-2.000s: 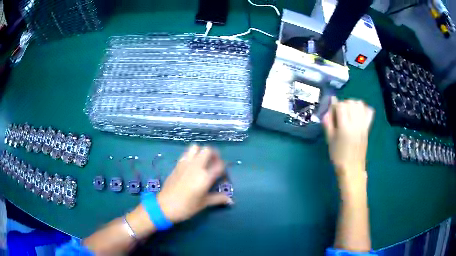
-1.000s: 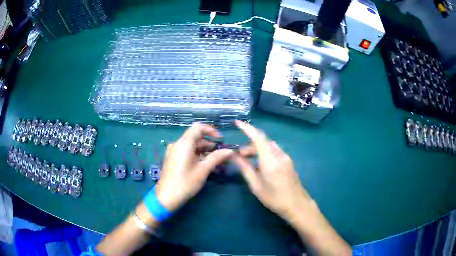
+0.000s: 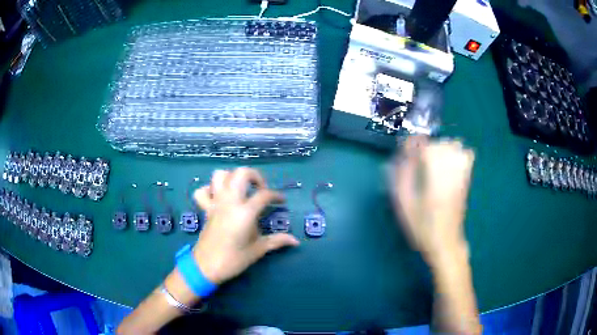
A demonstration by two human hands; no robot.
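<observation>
Small dark square parts with thin curled leads lie in a row on the green mat; one (image 3: pixel 315 224) is at the row's right end. Another dark part (image 3: pixel 279 222) lies between the spread thumb and fingers of my left hand (image 3: pixel 239 212), which hides some of the row. My left hand wears a blue band. My right hand (image 3: pixel 432 190) is blurred, just in front of the automatic screw feeder (image 3: pixel 360 98); its fingertips and anything in them cannot be made out.
Clear blister trays (image 3: pixel 209 91) stand behind the row. Two rows of silver-grey sub-assemblies (image 3: pixel 55 171) lie at left, another group (image 3: pixel 563 173) at right. A black component tray (image 3: pixel 546 95) is at far right, a power supply box (image 3: pixel 481 29) behind the feeder. Stacked dark trays (image 3: pixel 69 19) stand back left.
My hands were together over the mat one second ago. My right hand has moved right to the feeder's front; my left hand has spread its fingers. The row's right-end part now shows uncovered.
</observation>
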